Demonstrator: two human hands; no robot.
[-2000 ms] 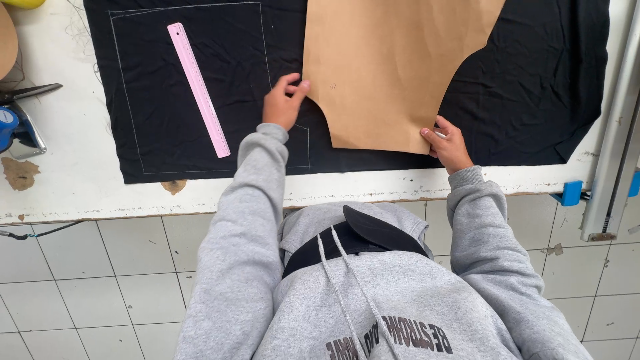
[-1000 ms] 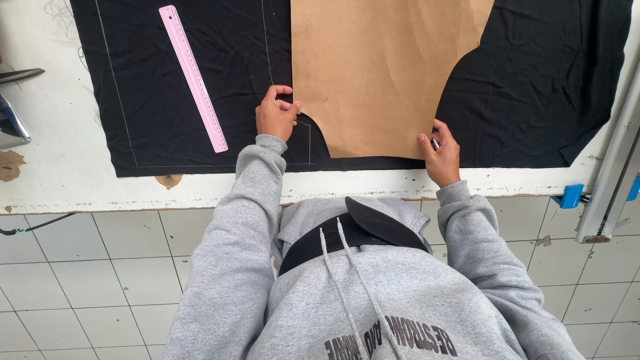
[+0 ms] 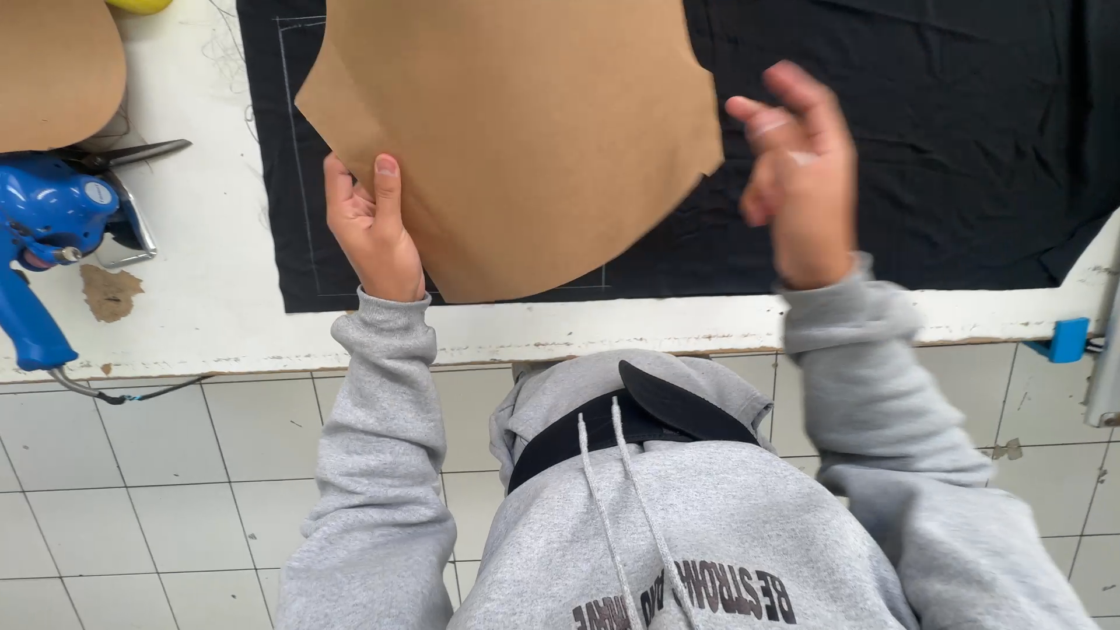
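Observation:
A brown paper sewing pattern piece (image 3: 534, 140) hangs over the black fabric (image 3: 910, 175), its curved end towards me. My left hand (image 3: 372, 223) grips the pattern's lower left edge, thumb on top and fingers behind. On the right, my right hand (image 3: 801, 175) is off the paper above the fabric, blurred, with fingers apart; a small whitish thing shows at its fingers, too blurred to name. Chalk lines show on the fabric at left and below the pattern. The pink ruler is not visible.
A blue electric cloth cutter (image 3: 52, 210) stands on the white table (image 3: 210, 262) at left, with dark scissors (image 3: 144, 152) beside it. Another brown paper piece (image 3: 57, 74) lies behind them. A blue clamp (image 3: 1066, 339) and a metal rail (image 3: 1104, 376) are at the right edge.
The pattern has moved left across the chalked area, and a differently curved part of it now shows. My right hand has come off its edge; my left hand has moved left with the paper.

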